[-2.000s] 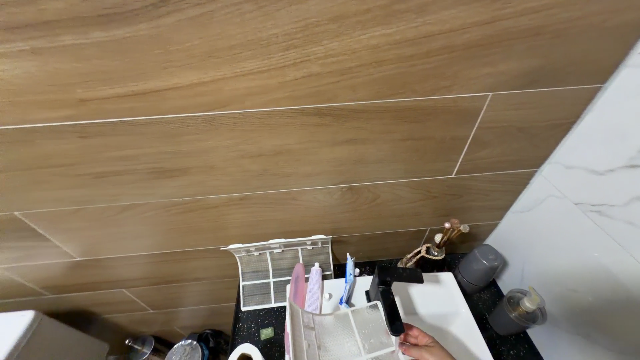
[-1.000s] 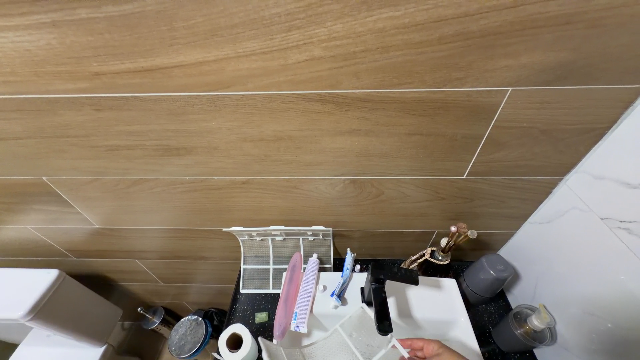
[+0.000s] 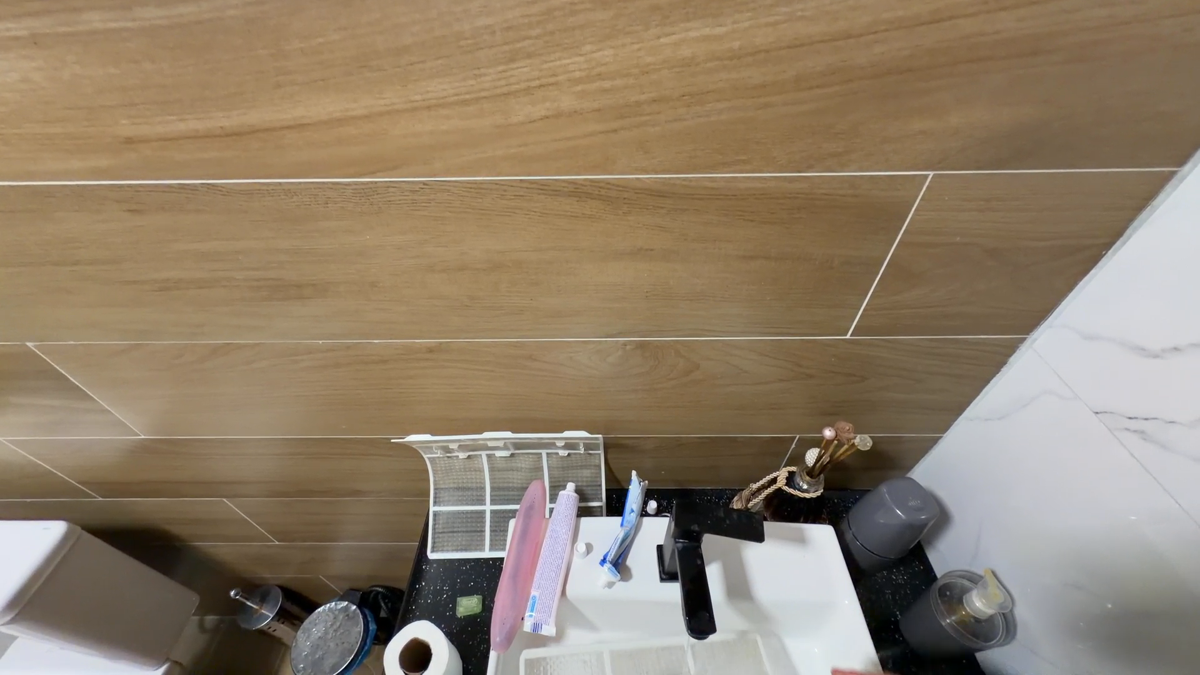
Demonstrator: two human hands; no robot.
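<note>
A white mesh filter panel [image 3: 656,656] lies low in the white sink [image 3: 797,572], cut off by the bottom edge of the view, below the black faucet [image 3: 694,572]. A sliver of skin at the bottom edge, right of the panel, is probably part of a hand; which hand and how its fingers are set cannot be told. A second mesh filter panel [image 3: 469,506] leans against the wood-look tiled wall behind the counter. On the sink's left rim lie a pink case [image 3: 518,567], a purple-and-white toothpaste tube [image 3: 555,562] and a blue-and-white tube [image 3: 623,534].
A toilet paper roll [image 3: 422,650] and a small green item [image 3: 469,606] are left of the sink. To the right stand a dark grey container [image 3: 888,523], a pump bottle [image 3: 958,611] and a vase with decorative sticks [image 3: 797,487]. The toilet tank [image 3: 103,591] is far left.
The filter panel at the sink has gone lower, toward the bottom edge. The hand that held its right side has almost left the view.
</note>
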